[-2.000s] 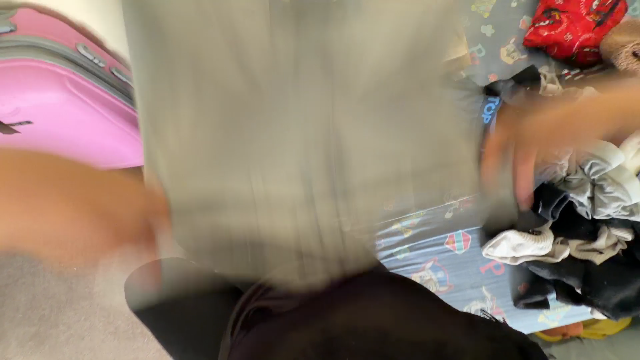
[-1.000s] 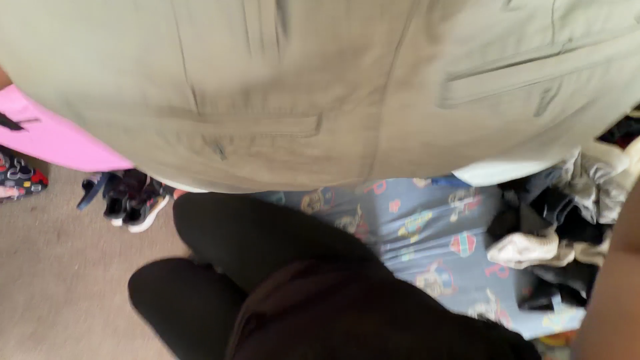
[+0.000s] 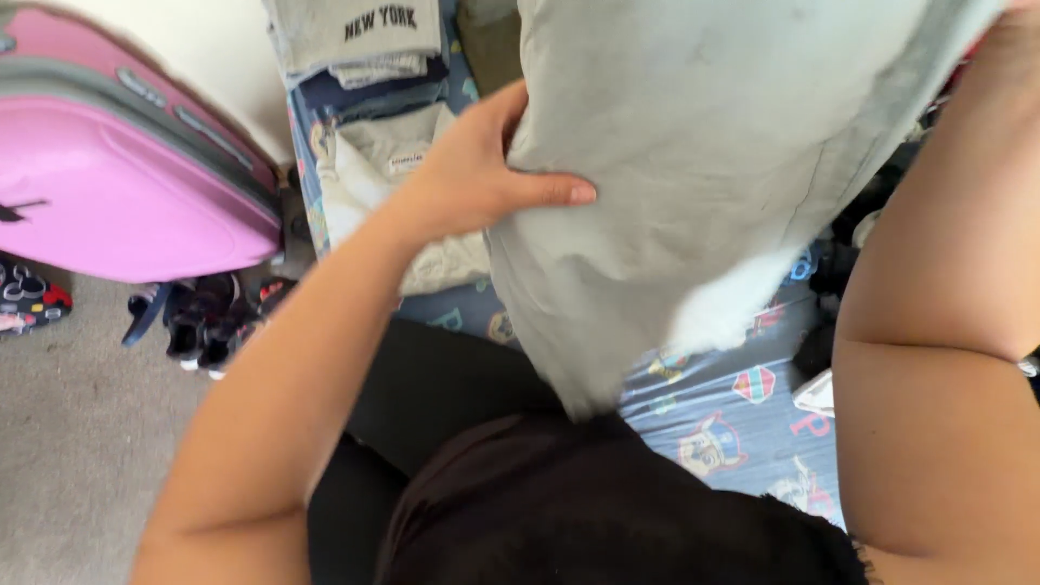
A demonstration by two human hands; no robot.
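A grey-beige cloth garment [image 3: 674, 138] hangs in front of me over the bed, its lower end reaching my lap. My left hand [image 3: 504, 171] grips its left edge, the thumb on the near face and the fingers behind the cloth. At the top right corner only a small part of my right hand [image 3: 1020, 12] shows, beside the garment's upper edge; its fingers are out of frame. A patch of white cloth [image 3: 723, 305] shows at the garment's lower right side.
Folded clothes [image 3: 366, 49] and a cream garment [image 3: 447, 264] lie on the blue patterned bed sheet [image 3: 731, 431]. Dark and white clothes [image 3: 821, 349] lie at the right, partly behind my arm. A pink suitcase [image 3: 122, 179] stands left, with shoes [image 3: 203, 317] on the carpet.
The garment was spread wide across the view a second ago and now hangs narrower, gathered to the right. My left hand has come into view on its edge. Folded clothes now show behind it.
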